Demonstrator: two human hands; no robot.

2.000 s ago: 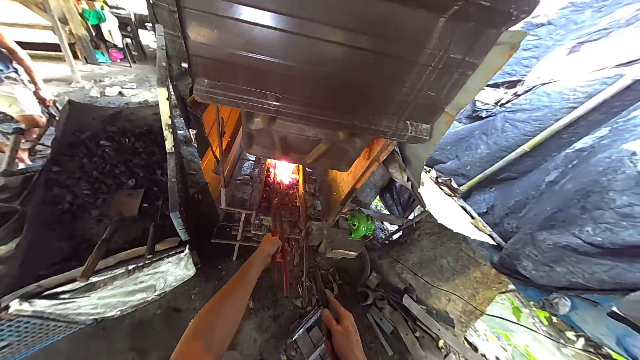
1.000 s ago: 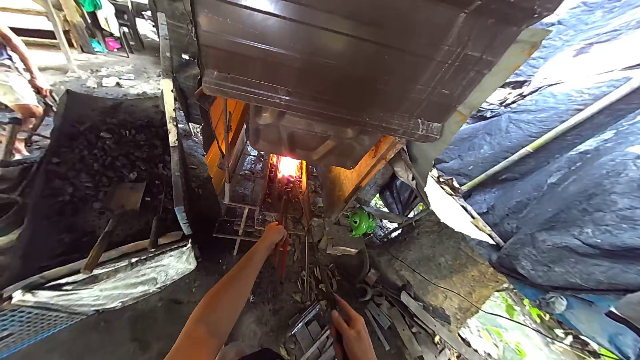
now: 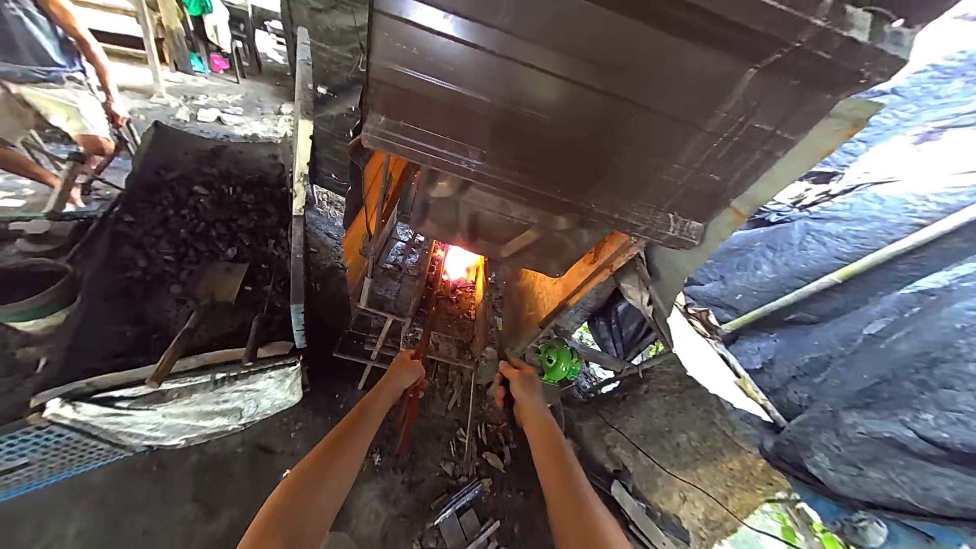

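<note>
Fire glows in a charcoal forge point(image 3: 460, 263) beneath a dark sheet-metal hood point(image 3: 557, 114). My left hand point(image 3: 406, 371) is closed around long reddish metal tongs point(image 3: 409, 419), which reach up toward the fire; whether their far ends grip anything is hard to tell. My right hand point(image 3: 521, 383) holds a thin dark tool, its shape mostly hidden, at the forge's lower right side. A green blower housing point(image 3: 559, 361) sits just right of that hand. Flat metal pieces point(image 3: 461, 522) lie on the ground below and between my forearms.
At left, a bin of charcoal point(image 3: 206, 206) holds a shovel point(image 3: 217, 284). A bucket point(image 3: 34, 290) stands beyond it. Another person point(image 3: 57, 99) is at the upper left. Orange boards flank the forge. A bamboo pole point(image 3: 846, 271) crosses dark tarps point(image 3: 862, 343) on the right.
My right hand has moved up from near the metal pieces on the ground to the forge's lower right, with a dark tool in it. My left hand stays on the tongs.
</note>
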